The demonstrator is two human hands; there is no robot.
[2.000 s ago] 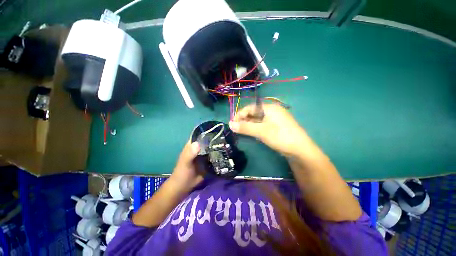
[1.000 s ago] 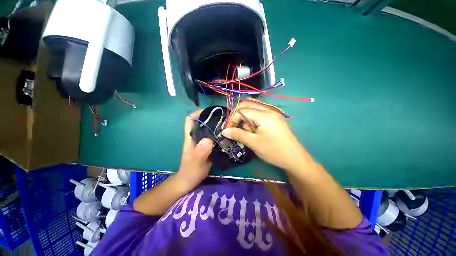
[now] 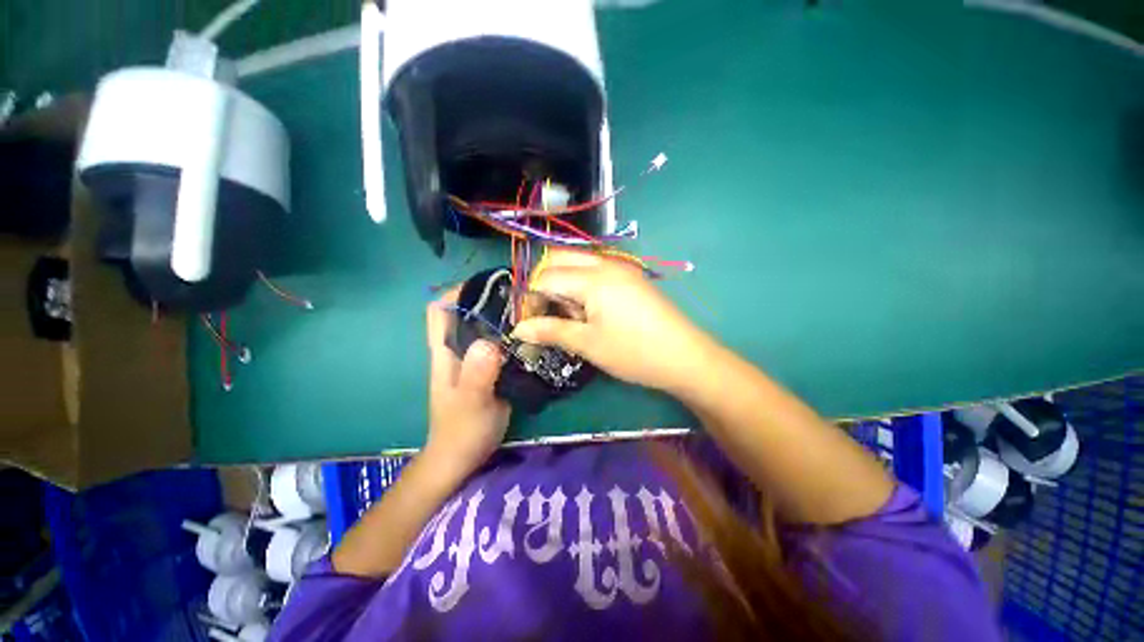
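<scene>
A white camera housing (image 3: 502,75) stands with its black cavity facing me, and thin wire leads (image 3: 552,223) hang out of it, with small white ends. My left hand (image 3: 467,389) holds the round black lens module (image 3: 533,389) below the housing, its circuit board (image 3: 547,364) facing up. My right hand (image 3: 615,314) pinches wire leads at the board. A dark slim tool, perhaps tweezers, seems to lie in the right hand, mostly hidden by the fingers. The fingertips hide where the leads meet the board.
A second camera housing (image 3: 188,138) stands at the left with short leads hanging down. Beside it is a brown cardboard box (image 3: 126,376) with black modules. Blue crates (image 3: 1066,539) with white-and-black camera units are below the edge of the green bench (image 3: 853,226).
My right hand has come down from the hanging leads onto the board, bringing leads with it. My left hand's thumb has moved over the module. The view has also shifted.
</scene>
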